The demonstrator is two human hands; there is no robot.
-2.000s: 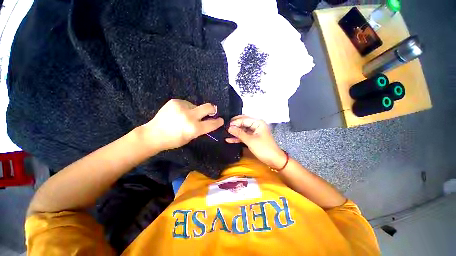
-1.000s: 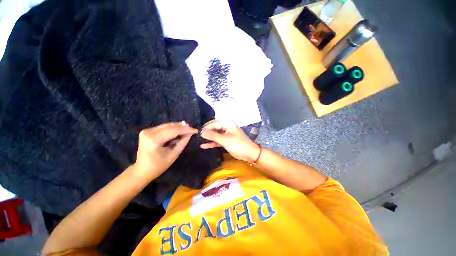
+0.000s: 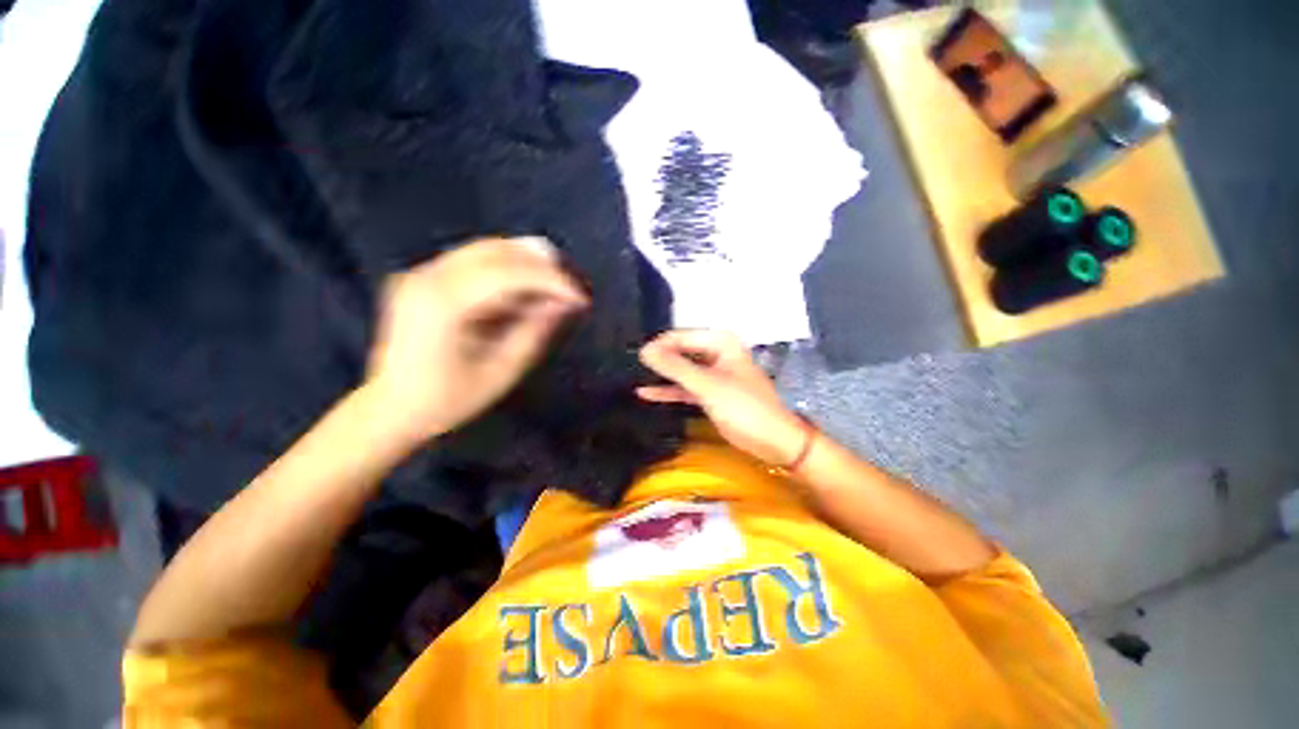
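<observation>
The large black textured garment covers the table edge and my lap. My left hand is raised over it, blurred, with thumb and fingertips together; any needle or thread in it cannot be made out. My right hand is at the garment's right edge, with thumb and forefinger pinched on the cloth there. A pile of tiny dark pieces lies on the white ragged-edged sheet beyond my right hand.
A pale-wood stand at the right holds three black spools with green ends, a metal flask and a smartphone. A red tray is at the far left. Grey speckled floor lies to the right.
My left hand has moved from beside my right fingertips up and left, away from the garment's edge. My right hand stays at the edge. The camera view has shifted.
</observation>
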